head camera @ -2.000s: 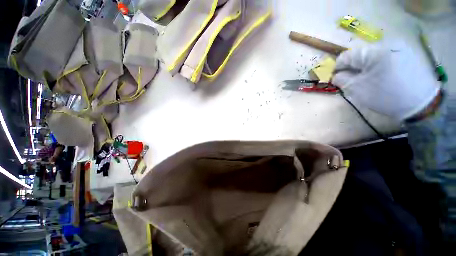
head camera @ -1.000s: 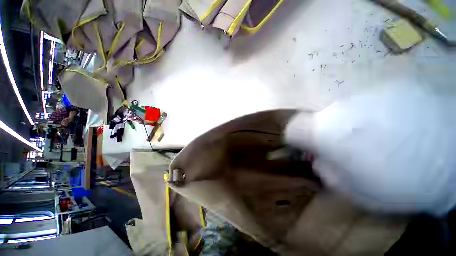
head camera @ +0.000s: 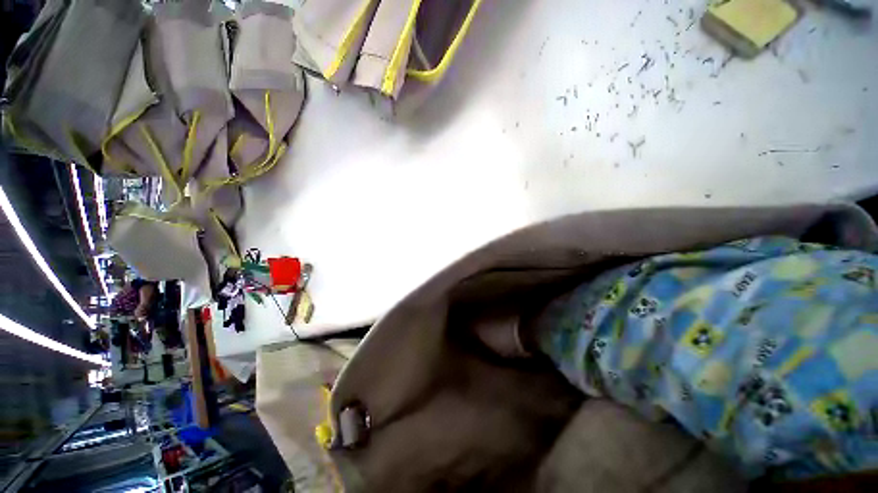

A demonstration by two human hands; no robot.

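A taupe bag [head camera: 597, 226] fills the lower middle and right, its mouth open and its inside dark. An arm in a blue patterned sleeve [head camera: 712, 337], seemingly my right, enters from the right edge and reaches into the bag. Only a strip of the wrist shows dimly past the cuff; the hand itself is hidden in the dark inside, so its grip cannot be seen. A small metal fitting [head camera: 354, 426] sits at the bag mouth's left end, beside a yellow tab [head camera: 322, 429]. My left hand is not in view.
Taupe pieces with yellow edges [head camera: 260, 58] lie across the upper left. A yellow-tan block [head camera: 753, 21] and dark thread scraps lie on the white table [head camera: 578, 173]. A red item [head camera: 285, 272] and small tools are at the table's far left. A person [head camera: 144, 298] is beyond.
My gloved right hand went from the tools beside the block to the bag's mouth, then deeper inside, leaving mainly the sleeve visible. The bag now appears larger and nearer.
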